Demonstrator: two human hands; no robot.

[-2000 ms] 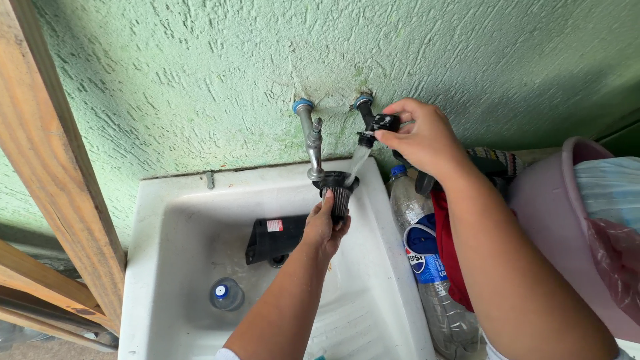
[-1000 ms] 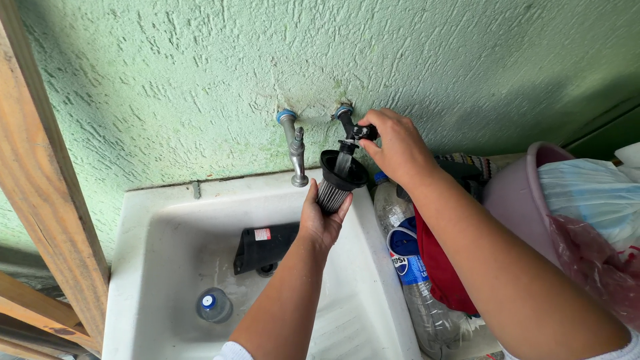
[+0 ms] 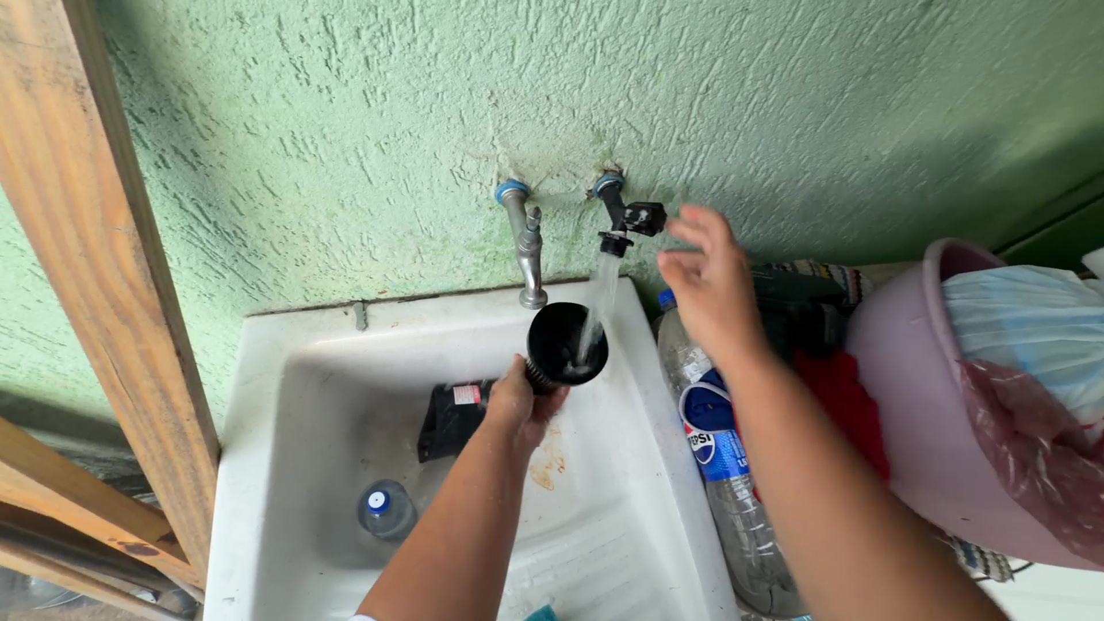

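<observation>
My left hand (image 3: 517, 398) grips a black ribbed cylindrical filter (image 3: 567, 345) over the white sink (image 3: 604, 517), its open mouth tilted up. Water runs into that mouth from a black plastic faucet (image 3: 614, 245) on the wall. Just right of the faucet's knob (image 3: 645, 218), my right hand (image 3: 703, 267) is held with its fingers apart and nothing in it. A metal faucet (image 3: 530, 259) stands to the left, with no water seen from it. A black plastic part (image 3: 448, 423) with a label lies in the basin, partly behind my left hand.
A bottle with a blue cap (image 3: 386, 511) is in the basin. Right of the sink are a large Pepsi bottle (image 3: 746, 517), red cloth (image 3: 841, 405) and a mauve tub (image 3: 906, 345) holding plastic bags. Wooden beams (image 3: 112, 259) stand at the left; a green textured wall (image 3: 388, 129) is behind.
My right hand has let go of the black faucet's knob and moved right. The filter's mouth has turned more toward the view, and the stream looks fuller than a second ago.
</observation>
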